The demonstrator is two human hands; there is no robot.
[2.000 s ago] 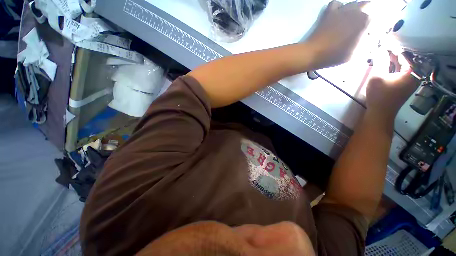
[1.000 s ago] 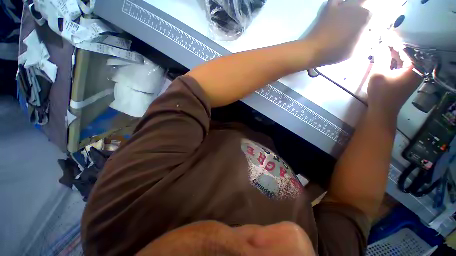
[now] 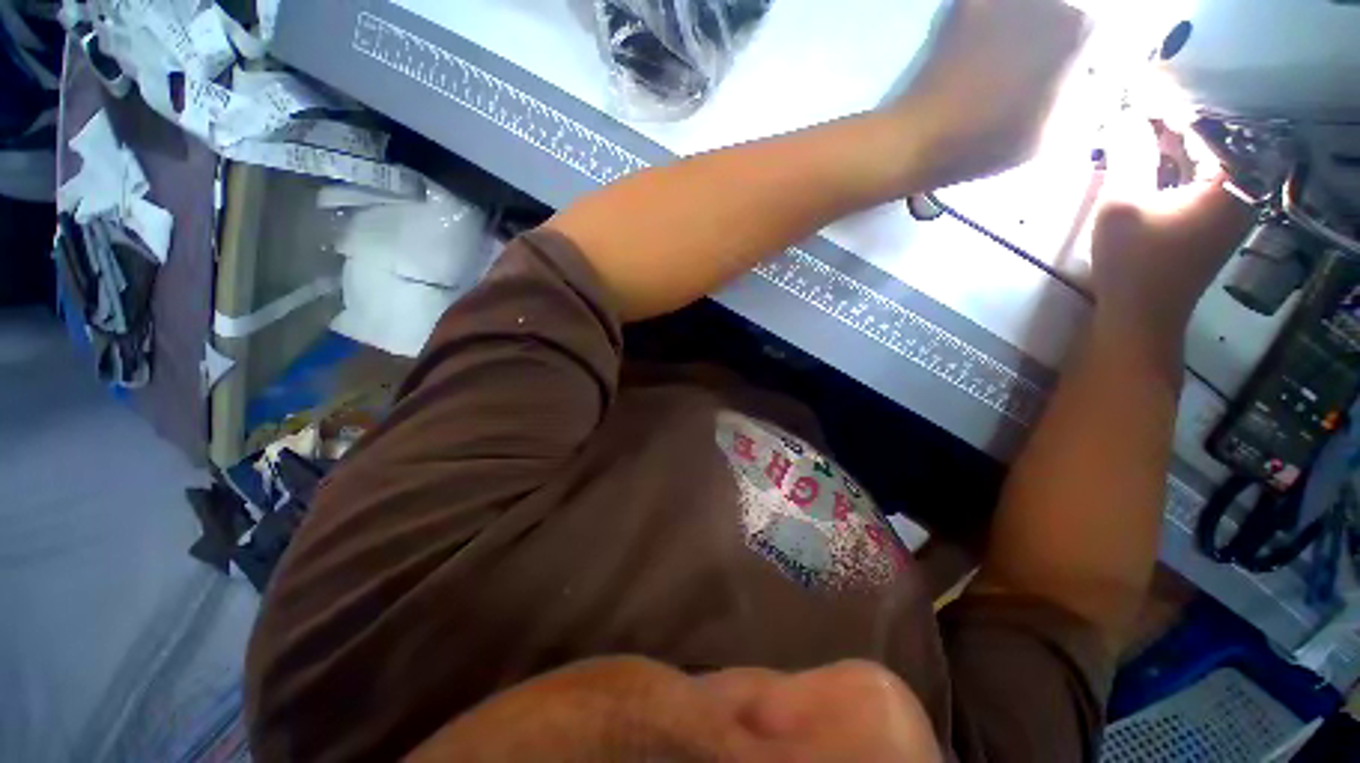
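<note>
My left hand (image 3: 1002, 93) is at the left of the needle area of the white sewing machine (image 3: 1268, 60), at the upper right. Its fingers run into the lamp glare and the top edge. My right hand (image 3: 1160, 231) is just below the needle area, its fingertips washed out by the same glare. Whatever lies between or under the fingers is hidden by the bright light. The presser foot and needle cannot be made out.
A clear plastic bag (image 3: 656, 60) with dark contents lies on the table. The ruler-marked edge (image 3: 880, 321) crosses in front of me. A phone (image 3: 1290, 388) and scissors (image 3: 1245, 529) lie right. Scraps (image 3: 194, 90) cover the left side; a mesh basket (image 3: 1216, 723) is lower right.
The whole view has shifted slightly. Both hands stay beside the needle area, with my left hand slightly changed in pose. No thing is seen taken up or let go.
</note>
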